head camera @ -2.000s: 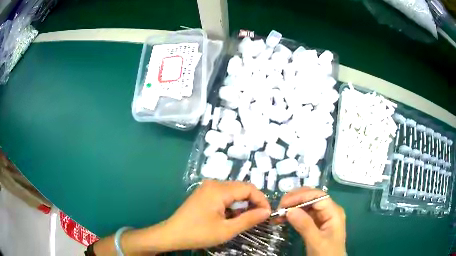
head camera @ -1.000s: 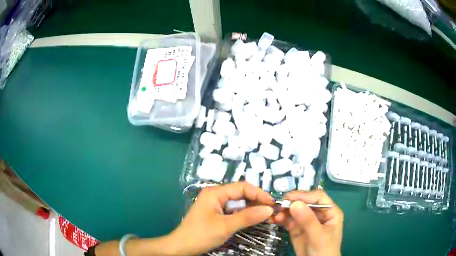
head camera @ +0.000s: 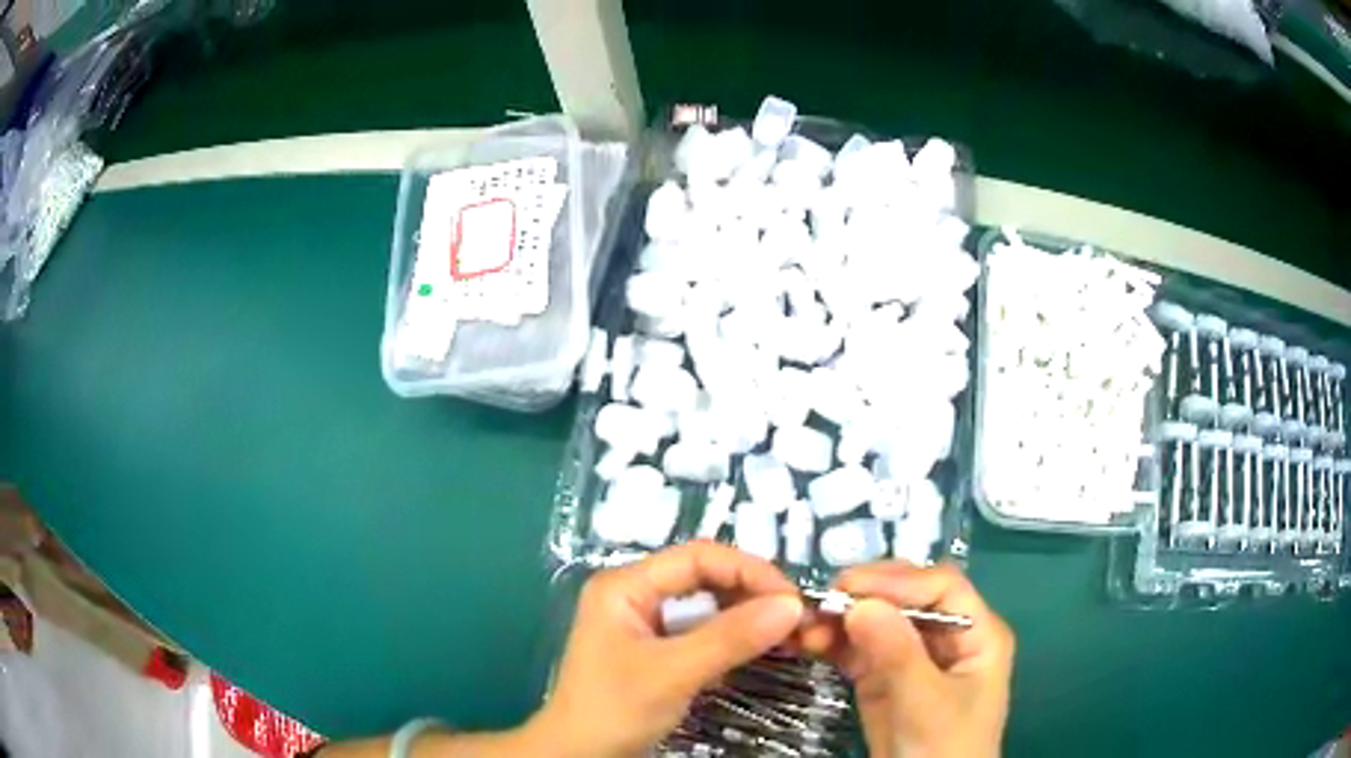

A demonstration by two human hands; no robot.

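My left hand (head camera: 667, 644) and my right hand (head camera: 926, 659) meet over the rod tray. Between their fingertips is a thin silver metal rod (head camera: 941, 616) with a small white fitting (head camera: 834, 601) on it; the rod's free end points right. A white plastic head (head camera: 688, 610) shows inside my left hand's curled fingers. Loose silver rods (head camera: 763, 708) lie in the tray below, partly hidden by my hands. The large clear tray beyond is heaped with white heads (head camera: 808, 333).
A clear fittings box (head camera: 1067, 385) full of tiny white parts stands right of the heads. A blister tray (head camera: 1252, 430) with two rows of assembled rods is at far right. A clear plastic box (head camera: 571, 356) with printed cards (head camera: 489, 245) is at left. A white post (head camera: 585, 67) rises behind.
The view has shifted slightly. The rod between my fingers has changed its slant, from rising to the right to dipping slightly right. Both hands stay together over the rods.
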